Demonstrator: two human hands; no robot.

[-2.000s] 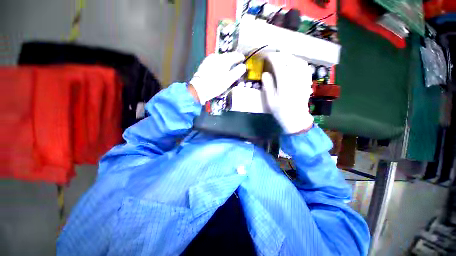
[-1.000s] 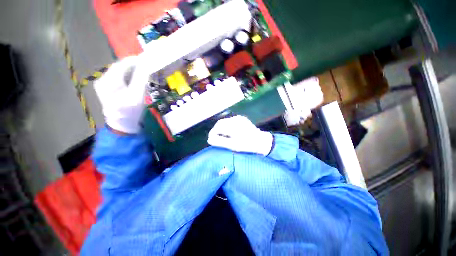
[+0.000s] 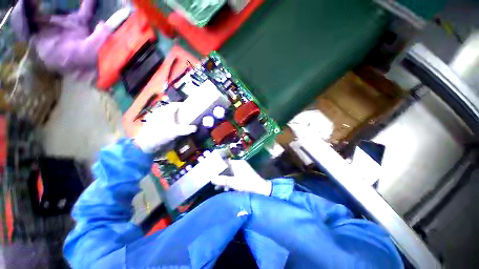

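A green power supply board (image 3: 264, 137) lies component side up at the bench's near edge, turned diagonally. It carries two silver-white heatsinks, dark red toroidal inductors (image 3: 225, 133), two round pale-topped capacitors and a yellow block. My left hand (image 3: 165, 127), white-gloved, grips the board at its left side, over the end of the upper heatsink, hiding that part. My right hand (image 3: 244, 177), white-gloved, holds the near edge at the right end of the lower heatsink (image 3: 191, 181). Its fingertips are partly hidden and blurred.
The board overlaps a red mat (image 3: 176, 59). Thin dark tools (image 3: 148, 105) lie beyond my left hand. A black tray (image 3: 142, 67) and a person's purple sleeve (image 3: 71, 44) are at upper left. A metal rail (image 3: 362, 205) and brown cardboard (image 3: 362, 105) are at right.
The camera view has turned. The board appears more diagonal, with its far corner now uncovered. My right hand has moved from in front of the board to its near edge; my left hand reaches further over it.
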